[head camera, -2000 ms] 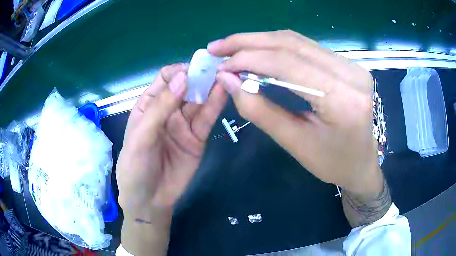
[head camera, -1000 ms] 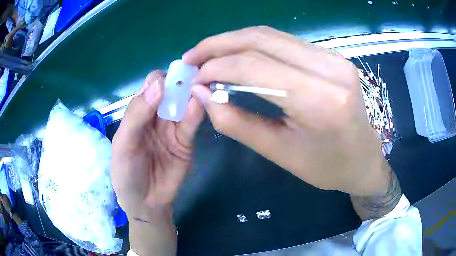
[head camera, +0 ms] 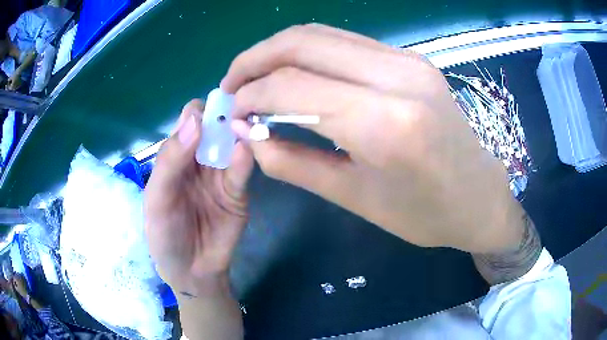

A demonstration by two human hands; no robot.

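A white translucent plastic housing point(head camera: 216, 136) with one small dark hole in its face is held upright between both hands. My left hand point(head camera: 200, 199) grips its left side and lower end between thumb and fingers. My right hand point(head camera: 373, 133) touches its upper right edge with the fingertips and also holds a thin white lead point(head camera: 289, 119) with a small white head, pointing right. The right fingers hide where the lead's near end meets the housing. A tangled pile of white leads with red and dark specks point(head camera: 496, 126) lies right of my right hand.
A bulky clear bag of white parts point(head camera: 110, 246) sits over a blue bin point(head camera: 130, 170) at left. A clear plastic box point(head camera: 572, 106) stands far right. Tiny shiny parts point(head camera: 356, 282) lie on the dark bench. The green belt point(head camera: 166, 66) curves behind; people are at far left.
Both hands and the housing have shifted left and slightly down in view, and the housing stands more upright. More of the lead pile shows. The T-shaped white piece on the bench is no longer visible.
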